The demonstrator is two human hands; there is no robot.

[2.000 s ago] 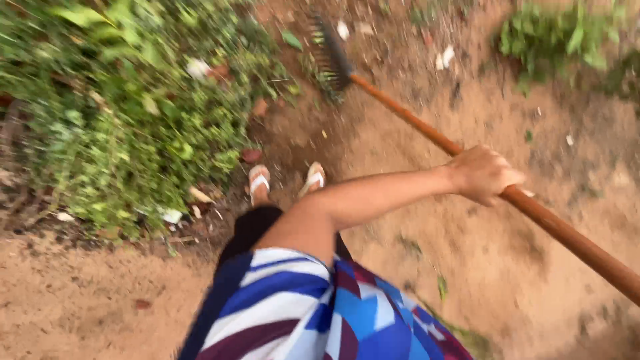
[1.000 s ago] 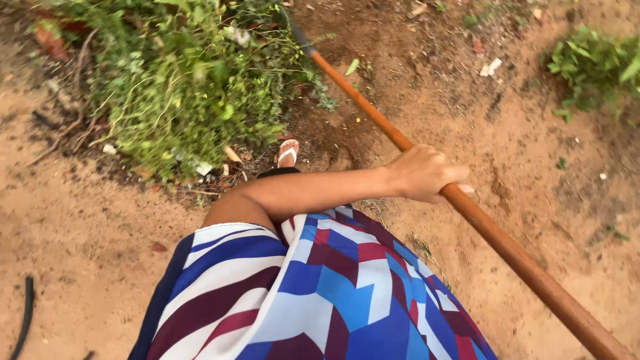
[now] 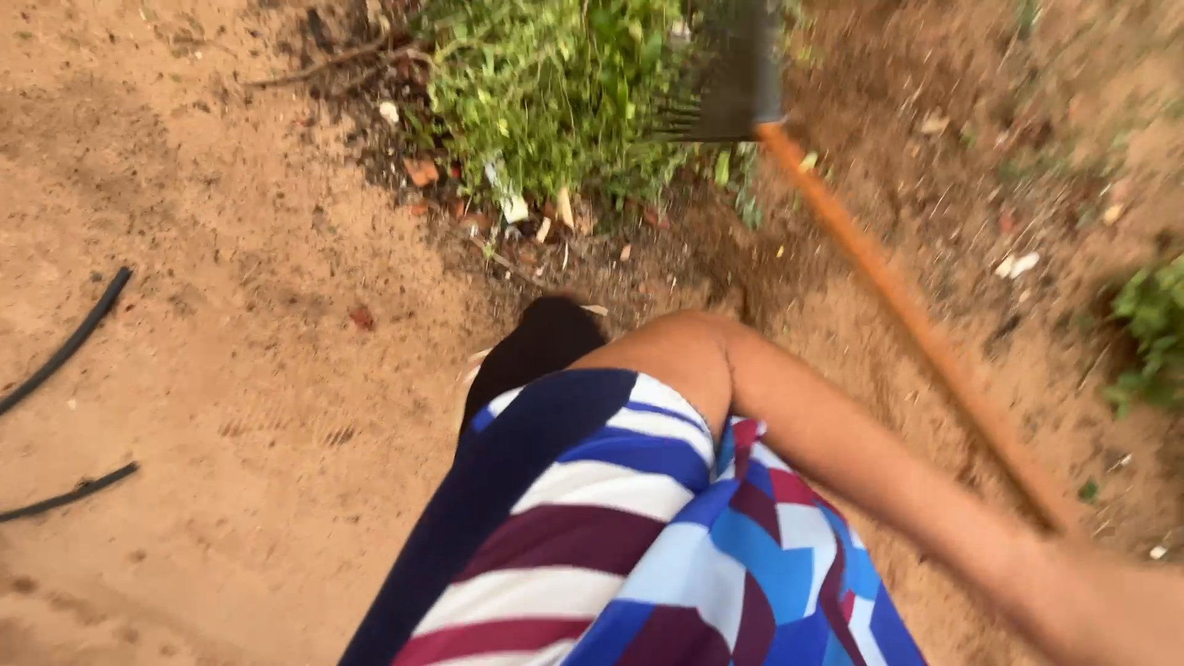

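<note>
My left hand (image 3: 1124,597), blurred and partly cut off at the lower right edge, is at the wooden handle (image 3: 911,319) of a rake, closed around it. The bare left arm reaches across the front of a patterned shirt. At the handle's far end, the dark rake head (image 3: 731,83) lies over the right side of a heap of green weeds (image 3: 546,102), its tines pointing left. The head is blurred, and its top runs out of view. My right hand is not in view.
Sandy soil surrounds the weeds. Two black hose or cable pieces (image 3: 69,342) lie at the left. Dry branches (image 3: 324,69), a reddish fragment (image 3: 422,171) and light scraps (image 3: 511,205) lie beside the heap. A low green plant (image 3: 1156,333) stands at the right edge.
The rake head, at the top edge or beyond it one second ago, now shows over the weeds. My left hand has moved toward the lower right of the view. The view has shifted left.
</note>
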